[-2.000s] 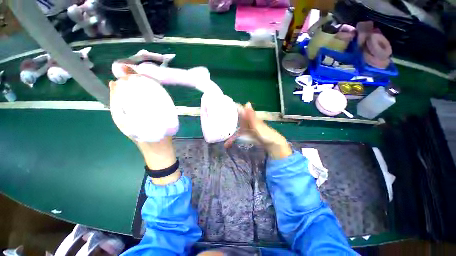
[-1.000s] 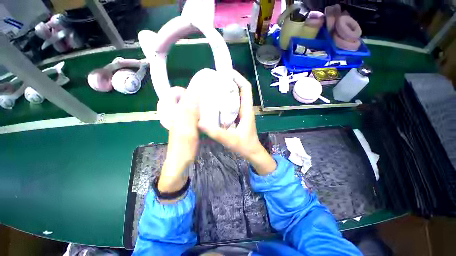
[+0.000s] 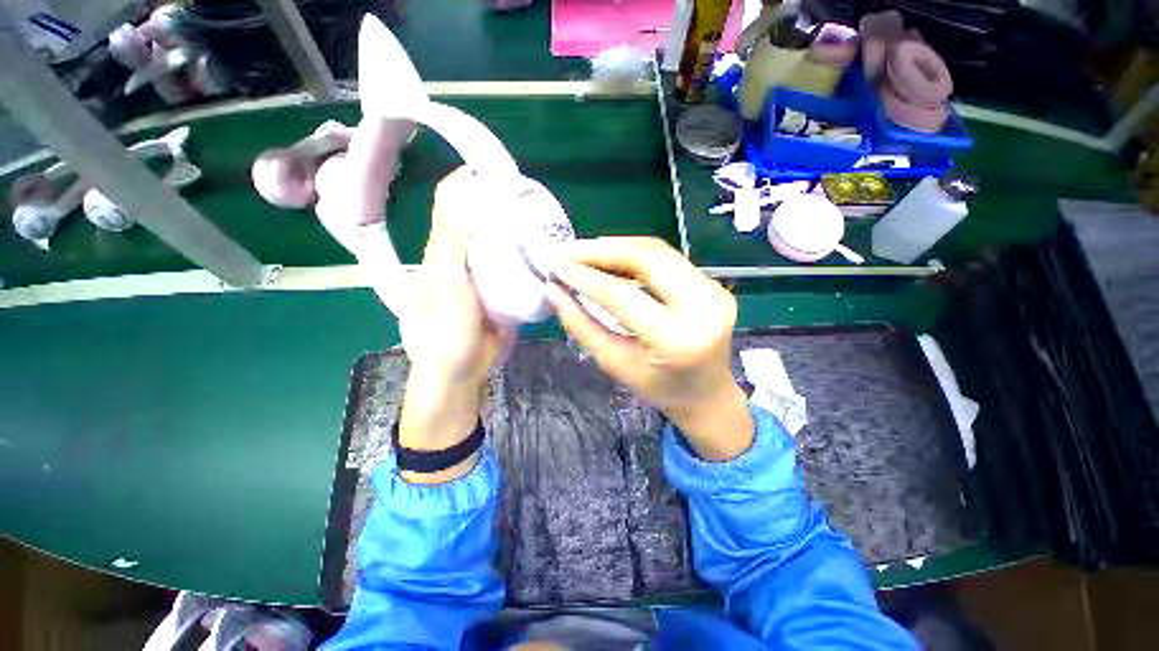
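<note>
White and pale pink cat-ear headphones (image 3: 464, 134) are held up above the black dimpled mat (image 3: 559, 509), tilted, with a pointed ear at the upper left. My left hand (image 3: 445, 286) is closed around one ear cup (image 3: 511, 274) from the left and below. The cup's white outer face with small grey printing is turned to the right. My right hand (image 3: 661, 318) has thumb and fingertips pinched at the right edge of that face. Whether film is between the fingertips cannot be told.
Other headphones (image 3: 290, 178) rest on the green line behind. At the upper right are a blue bin (image 3: 813, 143), a round pink-white item (image 3: 806, 226) and a white bottle (image 3: 921, 223). A crumpled tissue (image 3: 773, 388) lies on the mat. Black sheets (image 3: 1068, 407) are stacked at right.
The headphones have turned and tipped left, with the cup's printed face now toward my right hand. My right hand has gone from cradling the cup to pinching at its edge.
</note>
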